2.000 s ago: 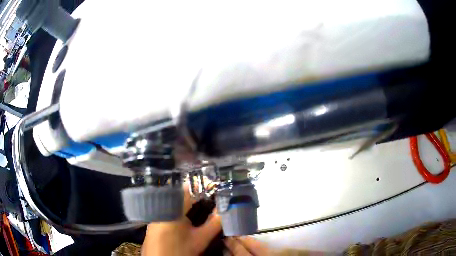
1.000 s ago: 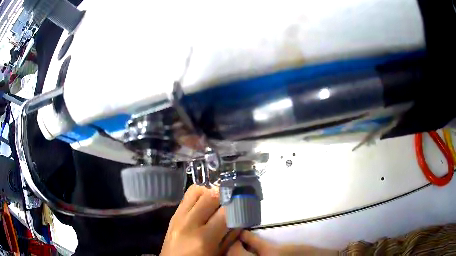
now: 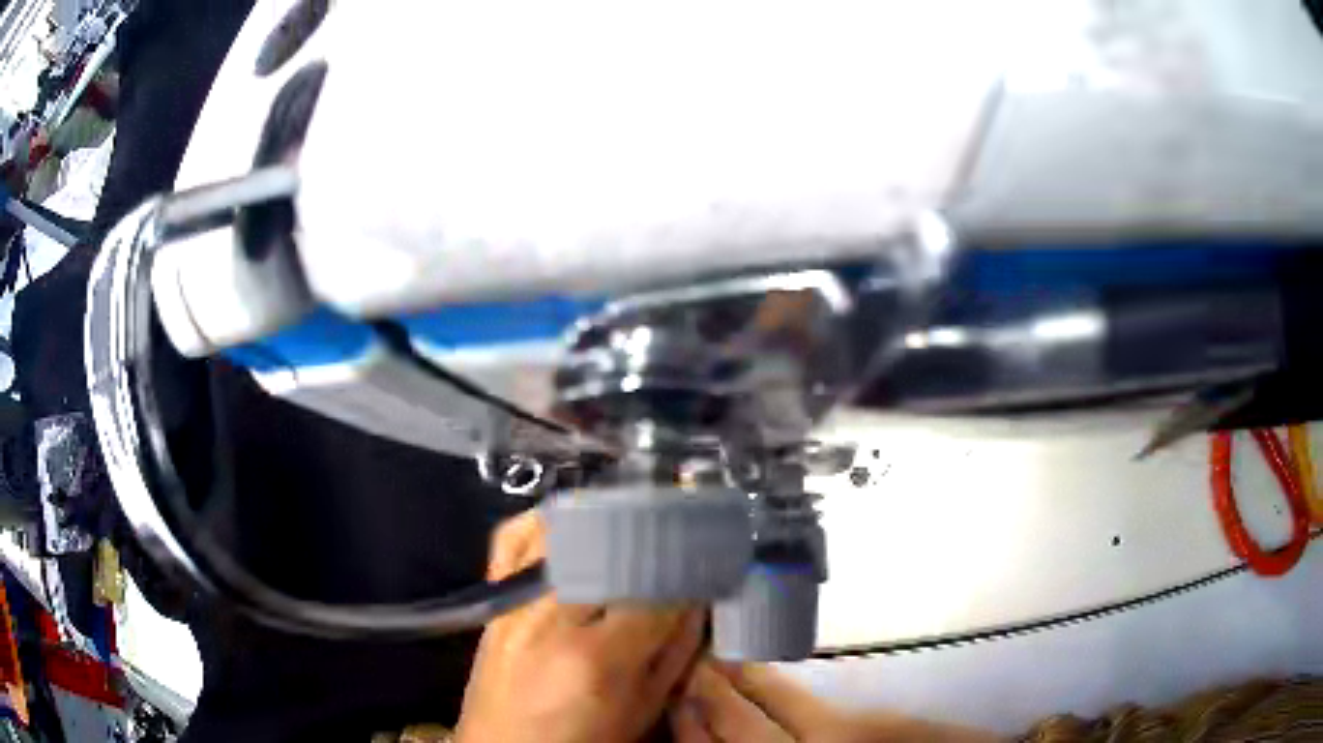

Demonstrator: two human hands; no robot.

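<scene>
The white sewing machine head (image 3: 610, 160) with a blue stripe fills the upper view. A large grey tension dial (image 3: 649, 544) and a smaller grey knob (image 3: 769, 610) hang in front of the hands. Black cloth (image 3: 334, 530) lies left of the needle area. My left hand (image 3: 559, 668) is below the large dial, at the needle area, partly covered by it. My right hand (image 3: 740, 704) is low beside it, cut off by the bottom edge. The fingertips of both hands and what they touch are hidden or blurred.
A curved metal guard (image 3: 138, 436) loops at the head's left end. The white machine table (image 3: 1001, 523) extends right. An orange-red scissor handle (image 3: 1259, 537) and part of a yellow one show at the right. Brown knitted material is at the bottom right. Blurred clutter is at far left.
The view has shifted, so the head and dials appear larger and farther right. The hands remain low by the needle area, and the large dial now covers more of my left hand.
</scene>
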